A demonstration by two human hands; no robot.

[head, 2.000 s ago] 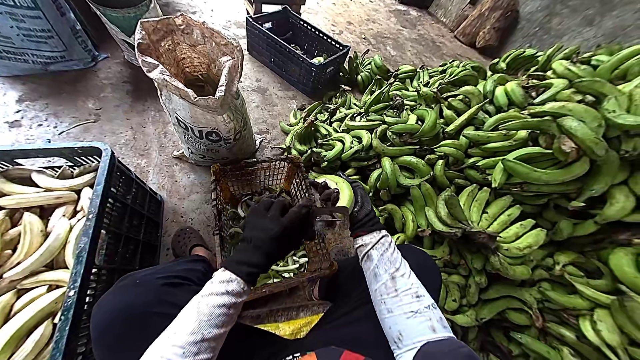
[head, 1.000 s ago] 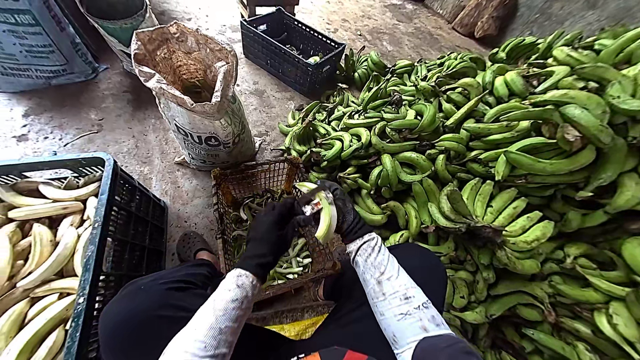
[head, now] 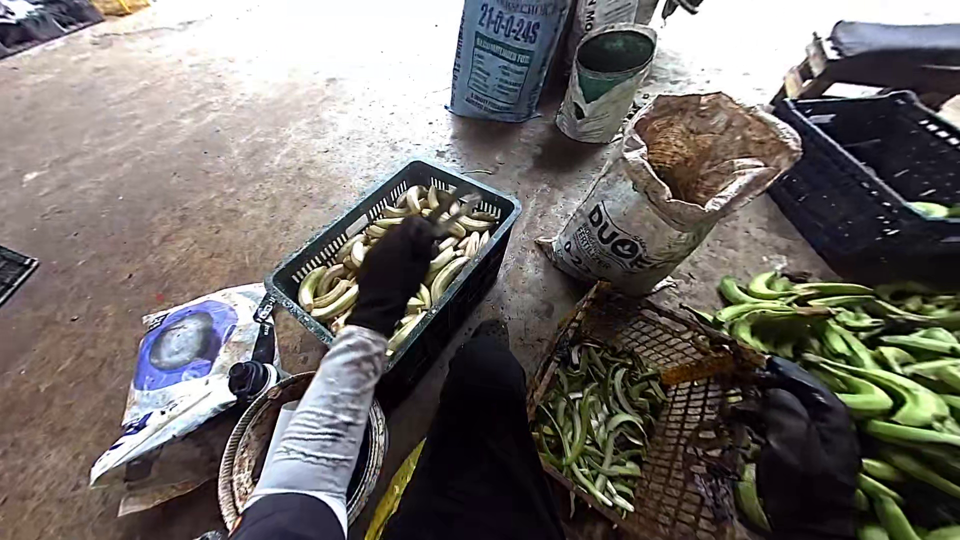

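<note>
My left hand [head: 397, 270], in a black glove, reaches over a dark plastic crate [head: 304, 262] full of peeled plantains [head: 446, 277]. Something blurred shows at its fingertips, and whether it is held cannot be made out. My right hand [head: 806, 442], gloved in black too, is low at the right, beside the worn mesh crate and the green plantains [head: 900, 390]; its fingers are hidden. A green plantain [head: 750, 495] lies by its left side, and I cannot tell if the hand touches it. Green peels [head: 600, 420] lie inside the mesh crate [head: 675, 337].
An open woven sack [head: 622, 232] stands between the crates. Behind are a blue-printed sack [head: 506, 60], a bucket [head: 600, 82] and a black crate [head: 840, 187]. A round tub [head: 229, 465] and a plastic bag with a bottle [head: 187, 360] are at the lower left.
The view has swung left. My left hand has moved away from my right hand to above the crate of peeled plantains. Earlier both hands were together over the mesh crate with a plantain.
</note>
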